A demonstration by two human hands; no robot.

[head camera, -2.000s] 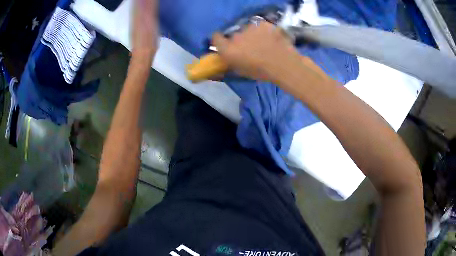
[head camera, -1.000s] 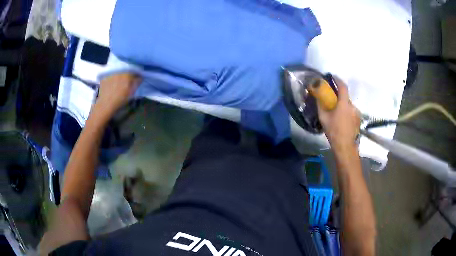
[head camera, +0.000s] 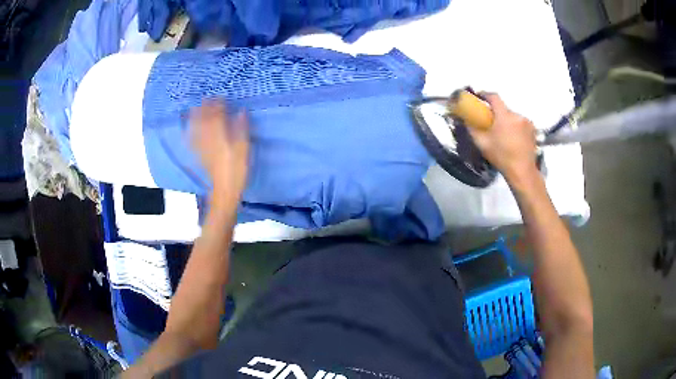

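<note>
A blue shirt (head camera: 319,141) lies spread over the rounded white pressing board (head camera: 111,118), with a finely patterned area along its far side and folds along its near edge. My left hand (head camera: 220,137) is blurred and lies over the left part of the shirt, fingers apart, holding nothing that I can see. My right hand (head camera: 508,137) grips the tan handle of the steam iron (head camera: 445,141). The iron is at the shirt's right edge, tilted, its pointed soleplate partly showing.
Crumpled darker-blue shirts (head camera: 274,18) lie along the far side. A pale steam hose (head camera: 615,122) runs right from the iron. A black phone-like rectangle (head camera: 143,200) and striped white cloth (head camera: 138,270) are at the left. A blue plastic basket (head camera: 500,314) stands below right.
My left hand has let go of the shirt's near-left edge and moved right onto the cloth. The shirt's patterned area now shows. The iron has moved off the cloth's middle to its right edge.
</note>
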